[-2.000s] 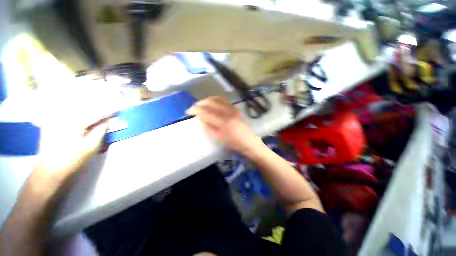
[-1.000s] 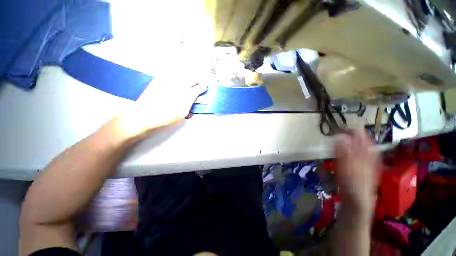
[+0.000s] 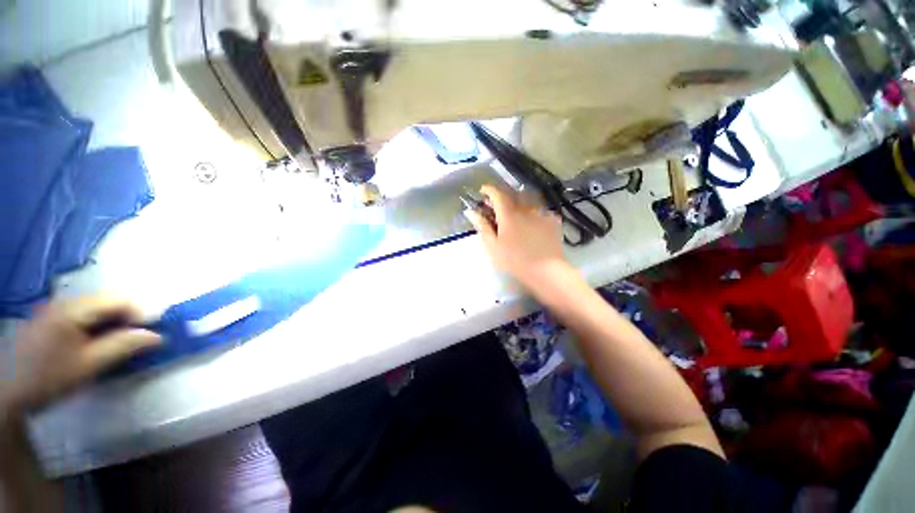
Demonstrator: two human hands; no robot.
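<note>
A blue denim band (image 3: pixel 291 291) lies across the machine bed, from below the needle area to the left, with a small white tag (image 3: pixel 224 316) on it. My left hand (image 3: pixel 85 346), blurred, grips the band's left end. My right hand (image 3: pixel 517 235) is right of the presser foot (image 3: pixel 366 190), with a small pointed metal tool (image 3: pixel 476 205), perhaps snips, in its fingers. The cream sewing machine head (image 3: pixel 482 75) stands above. Glare hides the band's edge near the needle.
Black-handled shears (image 3: pixel 547 185) lie just beyond my right hand. A heap of denim pieces (image 3: pixel 50 200) is at the far left. Black loops (image 3: pixel 724 150) and a tan piece (image 3: pixel 677 185) lie at the right. A red stool (image 3: pixel 773 306) stands below the table's right edge.
My left hand has moved left, along with the band, which now reaches farther left. My right hand has come back from the table's right edge to near the foot, now with a small tool.
</note>
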